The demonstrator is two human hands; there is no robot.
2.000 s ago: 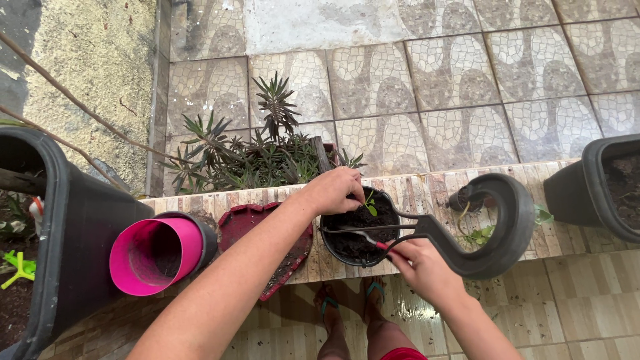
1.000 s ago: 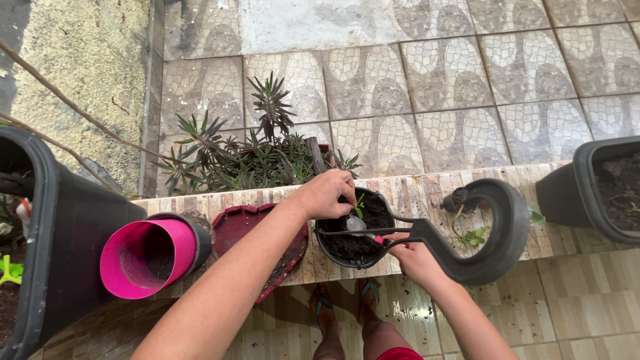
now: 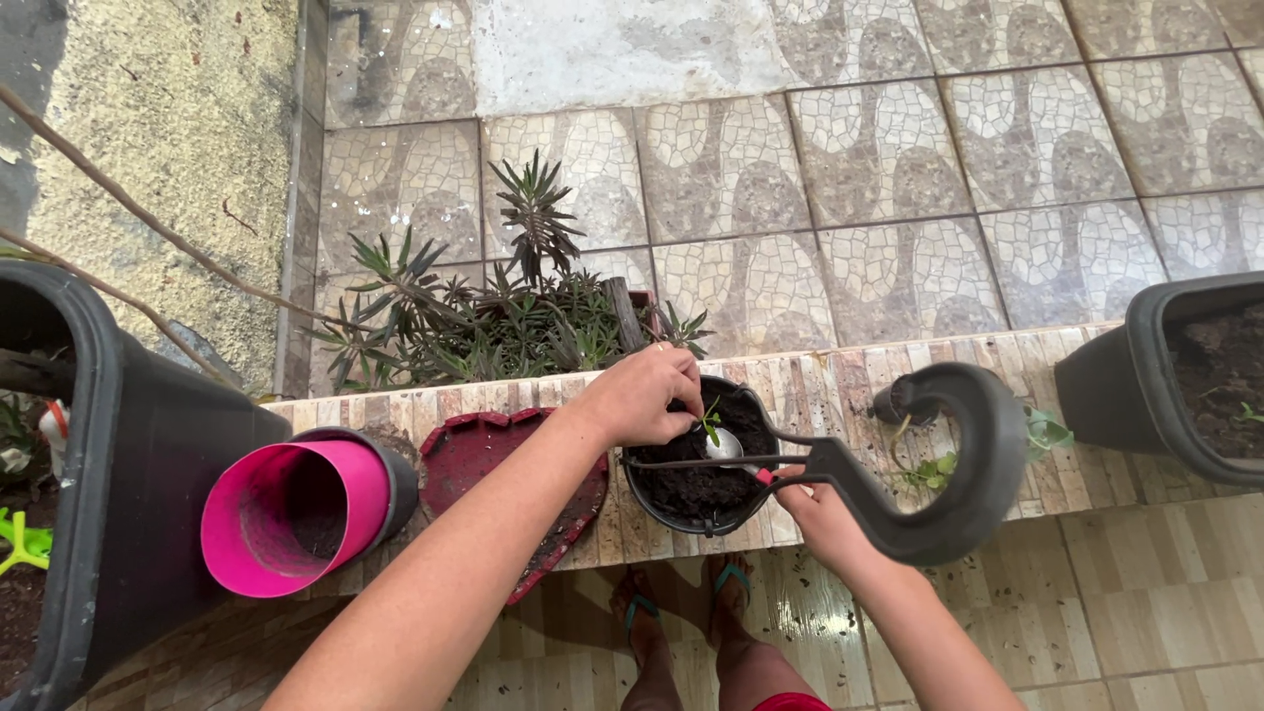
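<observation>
A dark hanging pot (image 3: 707,523) of soil (image 3: 691,489) stands on the tiled ledge, its black hanger with a large hook (image 3: 987,494) tipped to the right. My left hand (image 3: 652,395) is at the pot's upper left rim, fingertips pinched on a small green seedling (image 3: 711,423). From the right, my right hand (image 3: 815,509) grips the red handle of a metal spoon (image 3: 724,446), whose bowl rests at the soil beside the seedling. Most of the handle is hidden by the hand and hanger.
A dark red dish (image 3: 464,454) and a pink pot (image 3: 375,494) in a dark pot stand left. Large planters (image 3: 158,474) (image 3: 1106,395) flank the ledge. A small potted plant (image 3: 901,403) lies behind the hook. Spiky plants (image 3: 538,326) grow beyond the ledge.
The spoon's bowl, not plainly visible two seconds ago, now shows beside the seedling. My left hand stays at the pot's upper left rim.
</observation>
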